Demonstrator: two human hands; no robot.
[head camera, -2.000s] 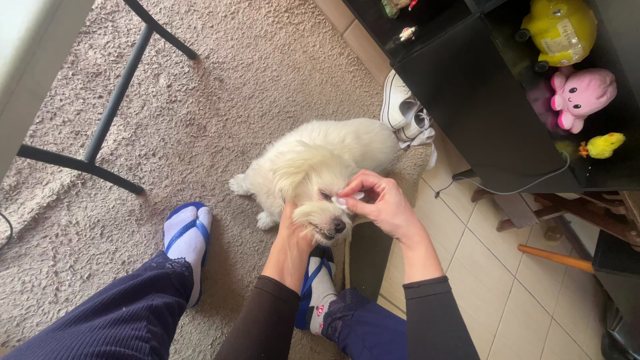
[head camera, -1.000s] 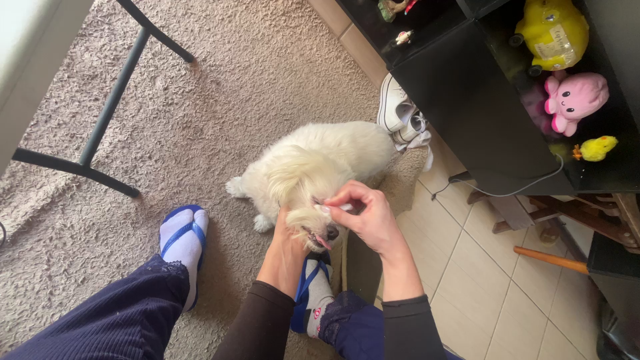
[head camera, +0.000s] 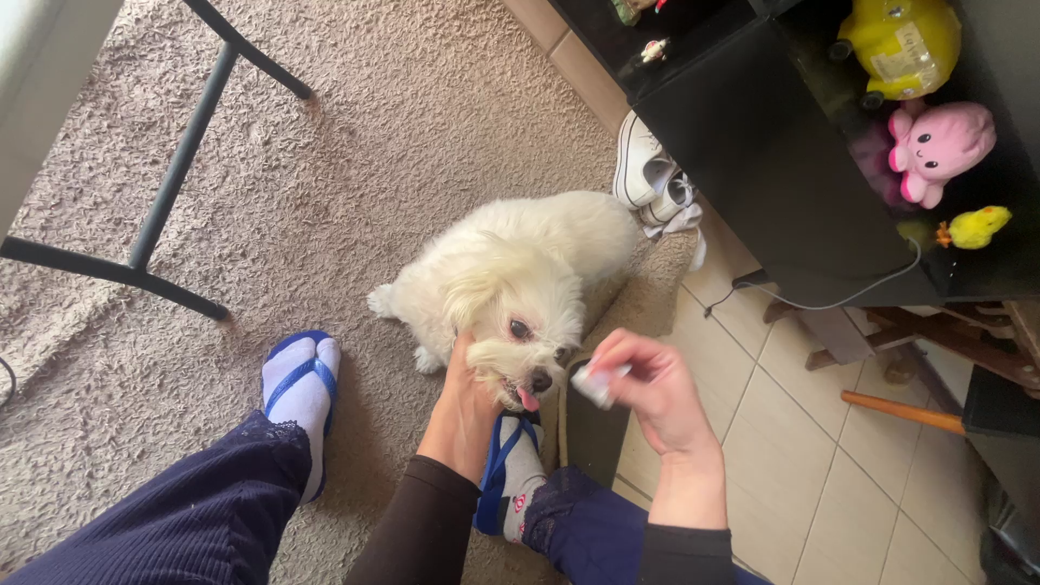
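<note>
A small white dog sits on the carpet in front of me, its face turned up and its pink tongue out. My left hand is under its jaw and cheek; the fingertips are hidden in the fur. To the right of the muzzle, apart from the face, my right hand pinches a small white wad, perhaps cotton or tissue, between thumb and fingers.
Black shelving with a pink plush octopus and other toys stands at right. White sneakers lie behind the dog. A table's metal leg is at left. My feet wear socks and blue flip-flops.
My right hand has moved right, away from the dog's eye area, with the white wad still in it. The dog's eyes now show, and my left hand stays at its jaw.
</note>
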